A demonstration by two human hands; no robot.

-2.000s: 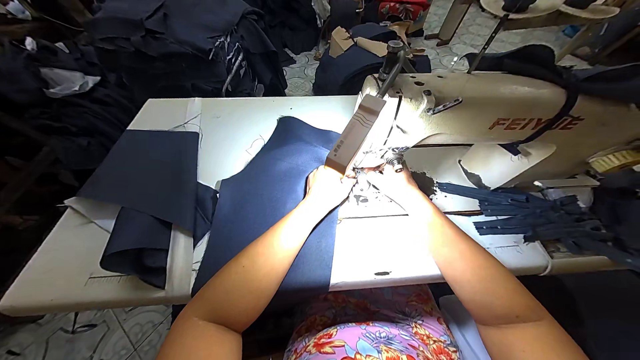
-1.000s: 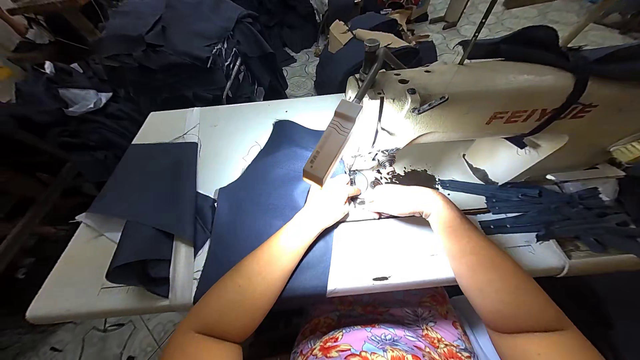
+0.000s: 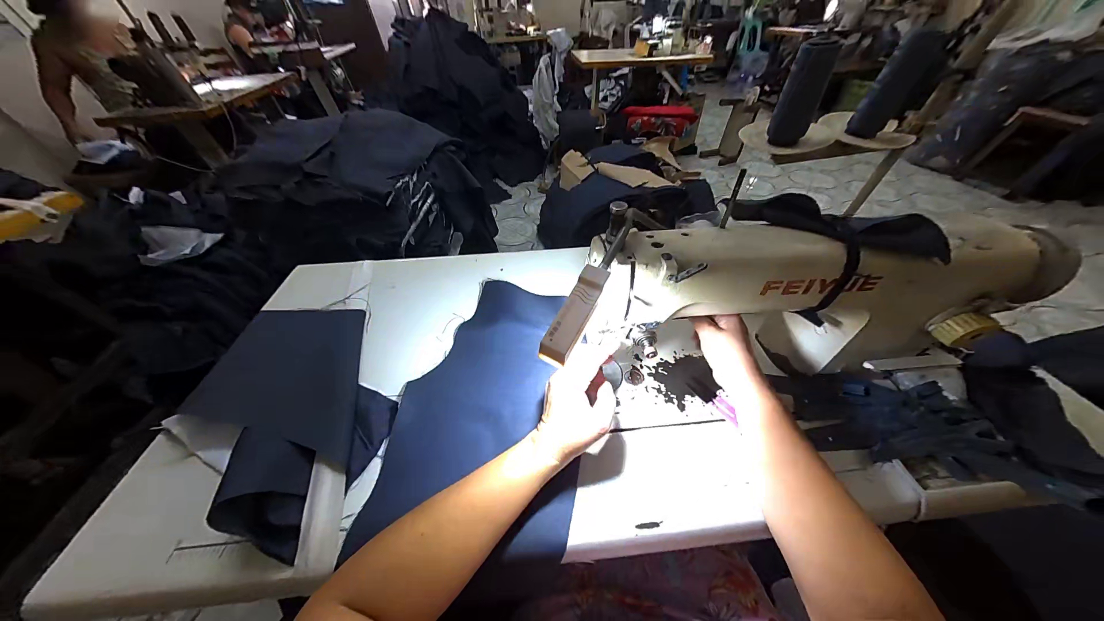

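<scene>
My left hand point(image 3: 580, 398) is raised by the needle area of the Feiyue sewing machine point(image 3: 811, 276), below a clip-on lamp point(image 3: 574, 316); glare hides whether its fingers hold anything. My right hand point(image 3: 726, 349) reaches under the machine arm, its fingertips partly hidden and its contents unclear. A pink-handled tool point(image 3: 724, 409) shows beside the right wrist. A navy fabric panel point(image 3: 483, 388) lies flat on the white table, left of the needle and partly under my left forearm.
Folded navy fabric pieces point(image 3: 285, 379) lie at the table's left. Dark zippers or strips point(image 3: 914, 423) are heaped at the right. Thread cones point(image 3: 802, 95) stand behind the machine. Large fabric piles point(image 3: 345, 172) lie beyond the table. A person point(image 3: 78, 60) is at the far left.
My right hand has moved from beside the needle to under the machine arm, and my left hand has come away from the needle. The view has tilted up.
</scene>
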